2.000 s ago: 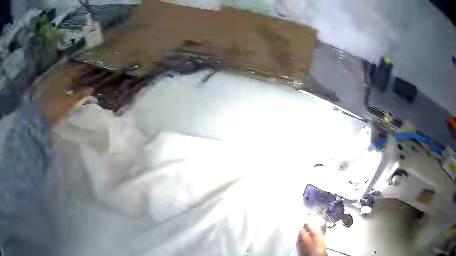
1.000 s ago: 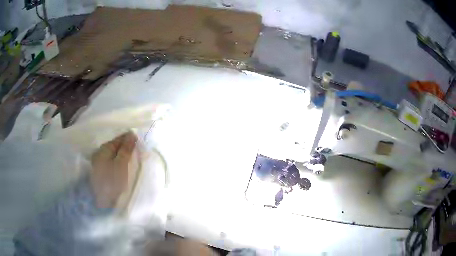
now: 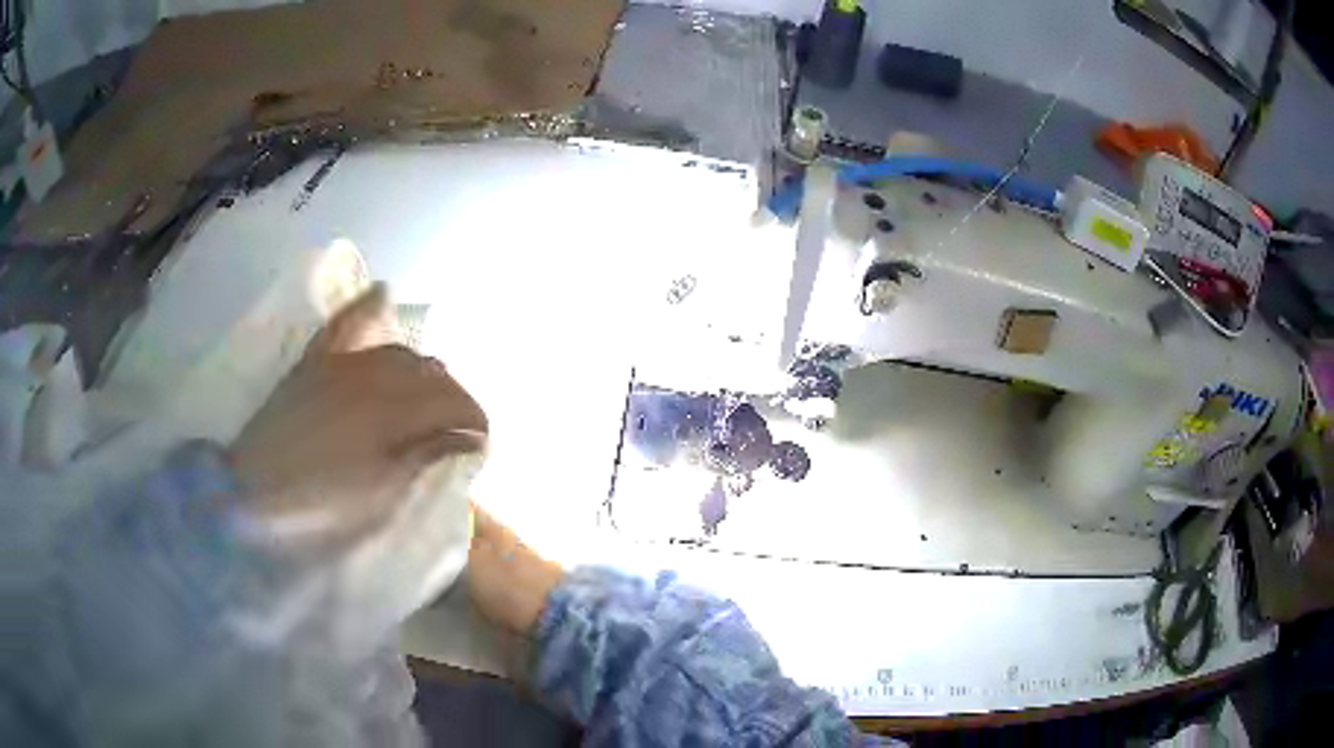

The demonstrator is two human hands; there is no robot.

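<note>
My left hand (image 3: 366, 424) is left of the machine, slightly blurred, with its fingers closed on white cloth (image 3: 433, 544). The cloth hangs below the fingers, and a paler cream edge (image 3: 340, 275) stands up behind them. My right hand (image 3: 509, 573) is low beside it, its fingers hidden behind the cloth and my left hand, so its hold cannot be seen. The presser foot and needle area (image 3: 814, 383) of the sewing machine (image 3: 966, 292) is right of both hands. The metal plate (image 3: 673, 424) beside it is uncovered.
A printed ruler (image 3: 1010, 680) runs along the table's front edge. Dark looped scissor handles (image 3: 1182, 614) lie right of the machine. A blue hose (image 3: 936, 168) runs along the arm, and a control panel (image 3: 1207, 227) stands behind. A brown board (image 3: 337, 88) lies at the back left.
The view has swung right, showing more of the machine. My left hand has closed up on the cloth, and my right hand has come in beside it from the bottom edge.
</note>
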